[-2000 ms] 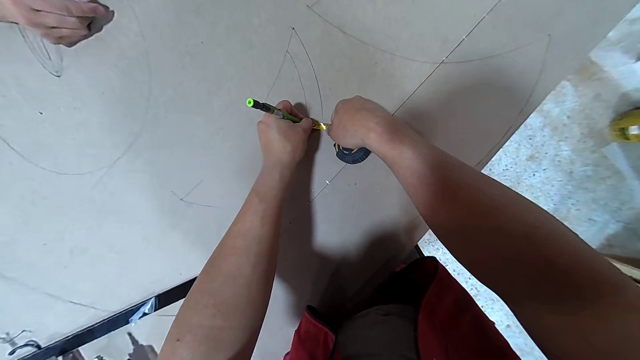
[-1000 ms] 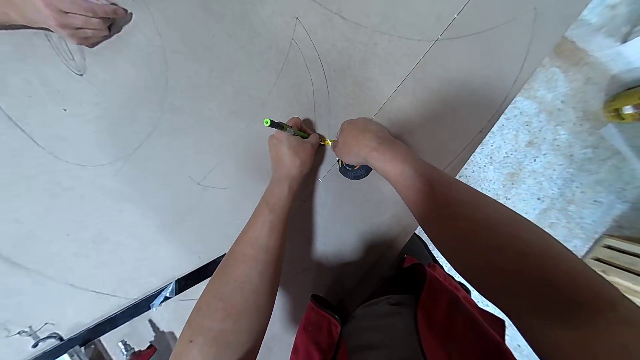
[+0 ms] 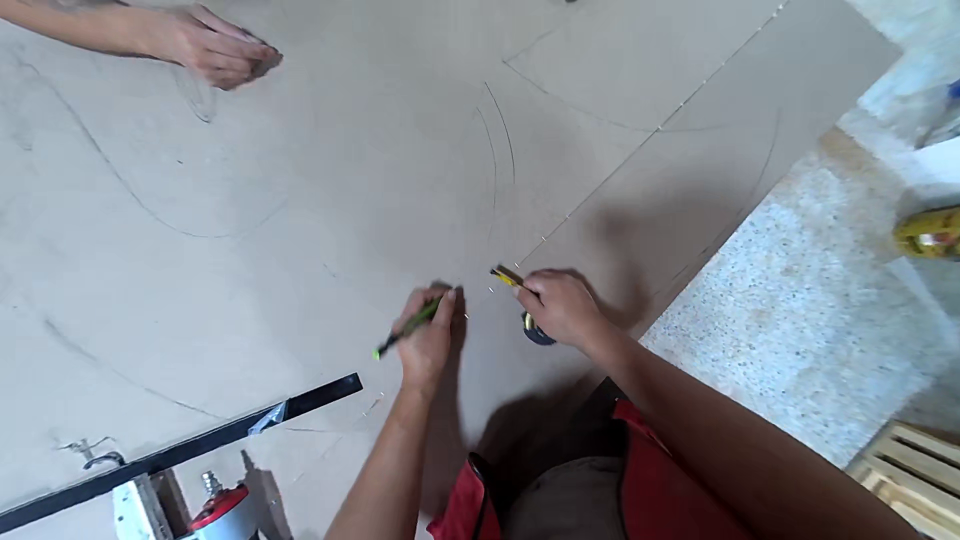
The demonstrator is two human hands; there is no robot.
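My left hand [image 3: 429, 334] holds a green and black pen or marker [image 3: 409, 326] against the large pale board [image 3: 375, 210]. To its right, my right hand [image 3: 559, 304] grips a tape measure [image 3: 537, 328]; a short stretch of its yellow blade [image 3: 506, 277] sticks out toward the upper left. Small light marks lie on the board between the hands. A straight line with ticks [image 3: 616, 169] runs from near the blade's end to the upper right. Thin curved pencil lines [image 3: 495, 142] are drawn above my hands.
Another person's hand [image 3: 229, 56] rests at the upper left of the board. A black strip [image 3: 195, 442] lies at the lower left, by a red and silver air tool [image 3: 221, 510]. Beyond the board's right edge are a speckled floor [image 3: 780, 300], a yellow object [image 3: 930, 232] and a wooden pallet [image 3: 907, 472].
My hands were close together at the tape; now they are apart, the left one with the pen farther down and left along the board. The view has shifted.
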